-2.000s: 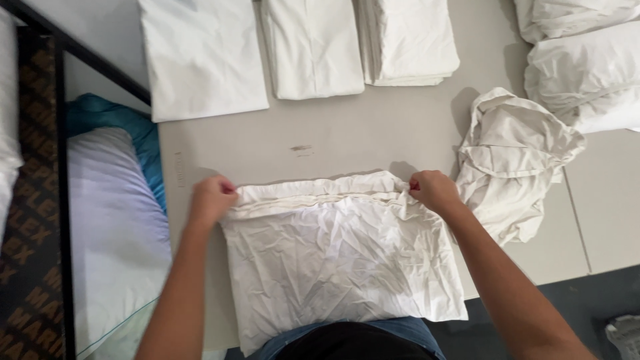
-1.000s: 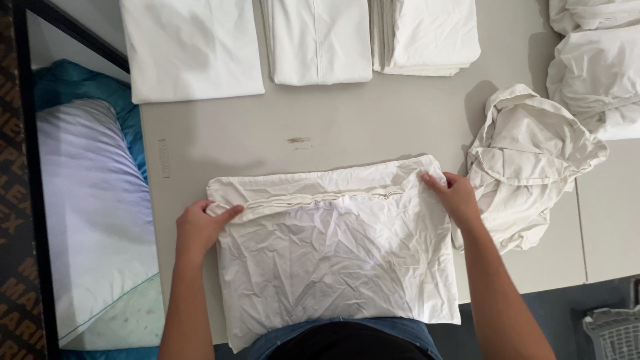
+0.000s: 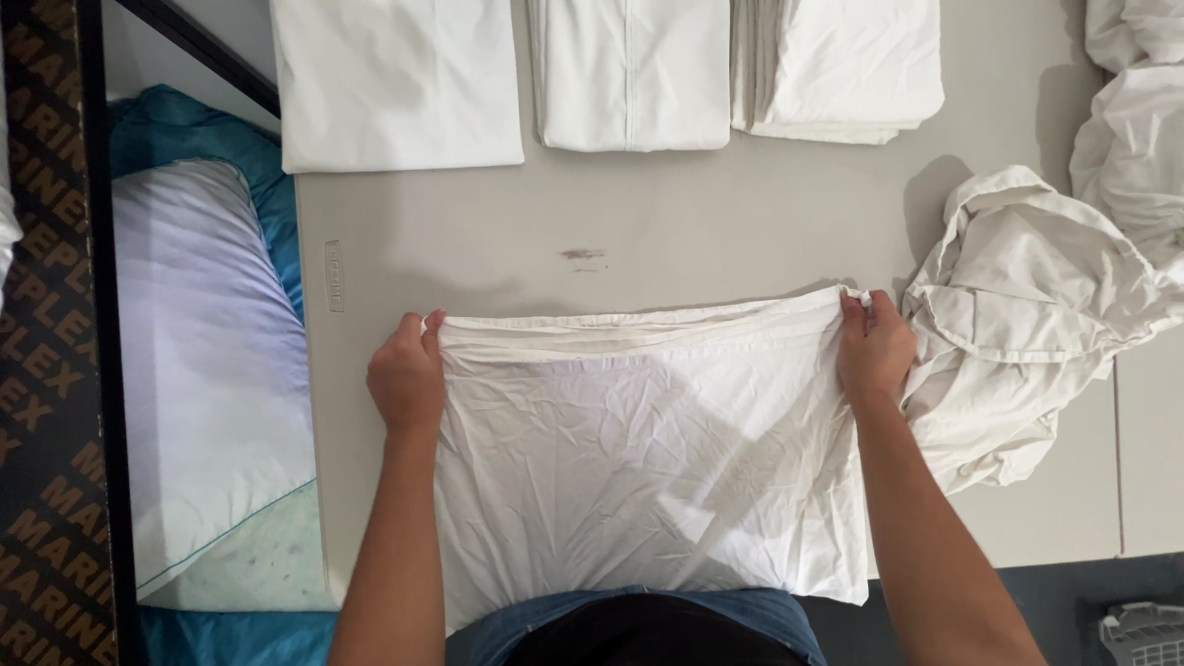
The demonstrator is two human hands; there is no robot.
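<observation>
A wrinkled white cloth (image 3: 647,462), much like a pillowcase, lies spread over the front edge of the grey table (image 3: 444,231) against my body. My left hand (image 3: 407,375) pinches its far left corner between thumb and fingers. At the far right corner, my right hand (image 3: 874,347) grips the hem, which bunches a little at the fingertips. Between the hands the hem runs nearly straight, with layered folds just below it. A crumpled off-white cloth (image 3: 1036,305) lies right beside my right hand.
Folded white cloths (image 3: 398,83), (image 3: 634,74) and a folded stack (image 3: 856,65) line the table's far side. More bunched white fabric (image 3: 1142,148) is at the far right. Left of the table are a white pillow (image 3: 208,370) and a black frame bar (image 3: 102,370). A grey plastic basket (image 3: 1142,634) stands low right.
A second ago both hands held the sides of the cloth below its top edge, with a flap lying beyond them. Now they hold the far corners.
</observation>
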